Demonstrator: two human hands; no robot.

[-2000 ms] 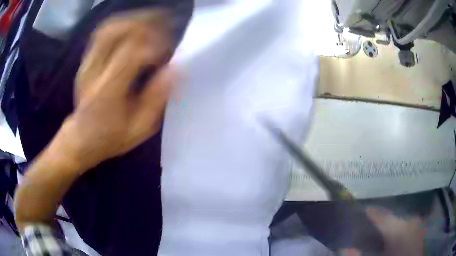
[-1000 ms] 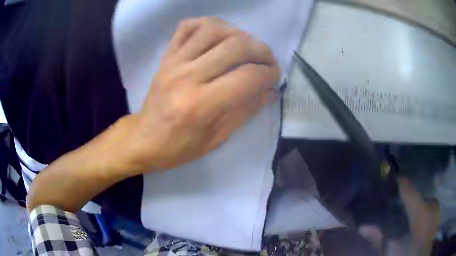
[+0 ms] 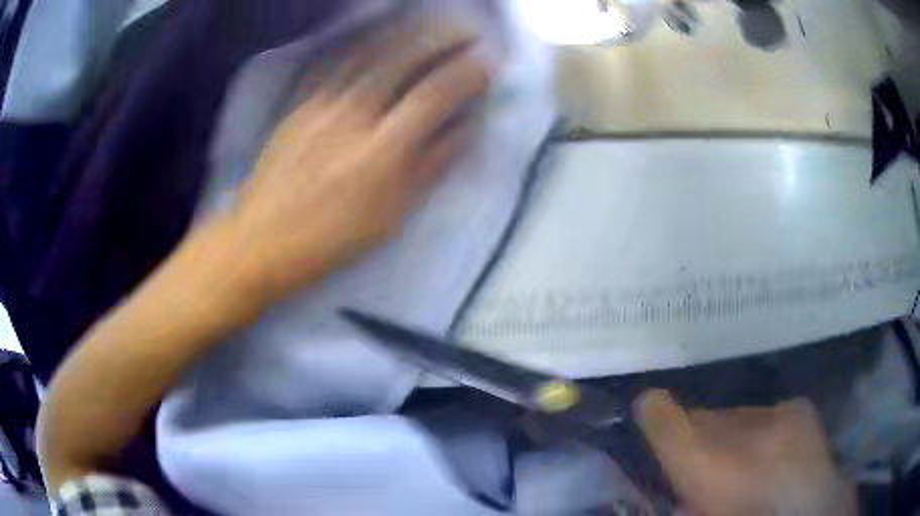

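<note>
A pale interfaced facing (image 3: 404, 272) with a narrow dark right edge lies over the dark purple garment body (image 3: 111, 191), its lower part folded over near the table's front edge. My left hand (image 3: 353, 171) is blurred and lies on the upper part of the facing; its fingertips are unclear. My right hand (image 3: 746, 454) holds black fabric shears (image 3: 444, 353) with a brass-coloured pivot screw. The blades look closed, point left and lie over the facing's lower right. Part of my right hand is cut off by the lower edge.
The beige machine bed (image 3: 706, 81) is at the top right, with blurred metal machine parts at the frame's top. The white table (image 3: 686, 222) has ruler marks near its front edge. A black scrap or mark (image 3: 890, 129) is at the far right. Other pale cloth (image 3: 61, 60) is at the upper left.
My left hand has moved up and slightly left. The shears have swung from pointing steeply up to pointing left, over the facing. The facing's lower part is now folded. The view has shifted.
</note>
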